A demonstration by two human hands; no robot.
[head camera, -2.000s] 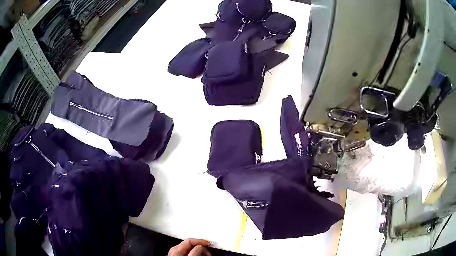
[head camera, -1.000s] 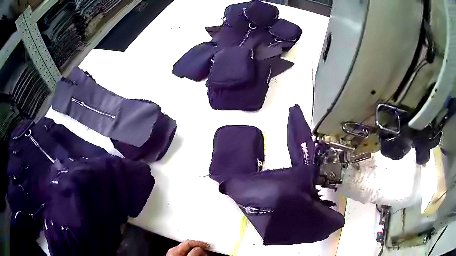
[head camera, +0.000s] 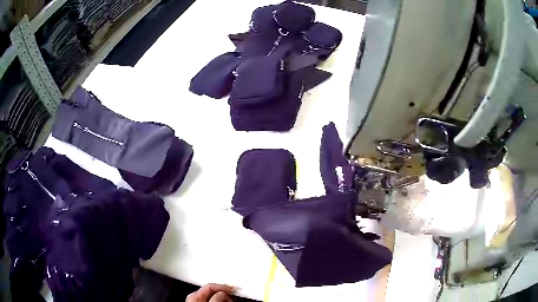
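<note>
A dark pouch piece (head camera: 265, 177) lies on the white table, its lower edge meeting a larger dark folded panel (head camera: 330, 242) with a short pale zipper line. A narrow dark strip (head camera: 333, 159) stands up beside the needle area (head camera: 371, 189), where the panel's right side reaches the metal parts. My left hand (head camera: 211, 293) is at the bottom edge, mostly cut off, with fingers bent; whether it holds anything is hidden. It is apart from the pouch. My right hand is not in view.
A dark pouch pile (head camera: 265, 88) lies at the far side. Grey zippered panels (head camera: 112, 138) and a dark heap (head camera: 100, 236) are at left. The sewing machine head (head camera: 413, 76) and bright cylinder bed (head camera: 436, 206) fill the right. Racks stand at the upper left.
The view shifts slightly, first right and then left. The pouch, panel and strip stay in place on the table. My left hand stays at the bottom edge.
</note>
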